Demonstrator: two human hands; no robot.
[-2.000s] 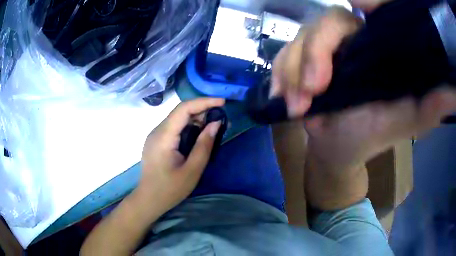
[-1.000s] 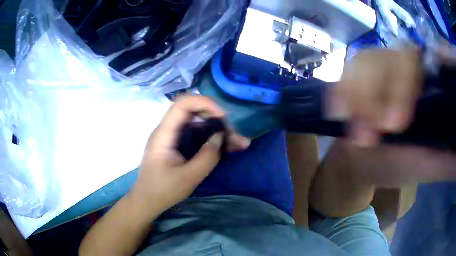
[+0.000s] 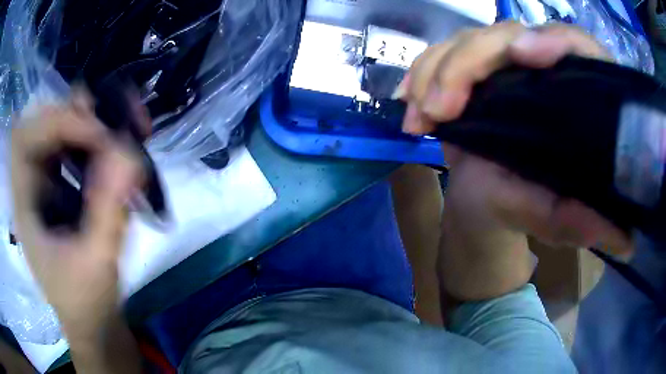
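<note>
My left hand (image 3: 87, 197) is at the left over the white sheet (image 3: 212, 197), blurred, holding black plastic parts (image 3: 139, 146); their exact number is unclear. My right hand (image 3: 489, 69) is wrapped around the thick black electric screwdriver (image 3: 562, 124), whose nose points left to the front of the screw feeder (image 3: 325, 69). The driver tip is hidden or too dark to tell near the feeder's pickup. A silver-white label (image 3: 641, 153) shows on the driver's body.
A clear plastic bag (image 3: 252, 66) heaped with black parts stands at the upper left. The feeder stands in a blue tray (image 3: 328, 146) on the green bench (image 3: 292, 186). A cardboard box (image 3: 559, 274) is at lap level on the right. Another clear bag (image 3: 621, 36) is at the upper right.
My left hand has moved left from the bench edge to the bag and sheet, still holding black parts. My right hand has brought the screwdriver left and up to the feeder.
</note>
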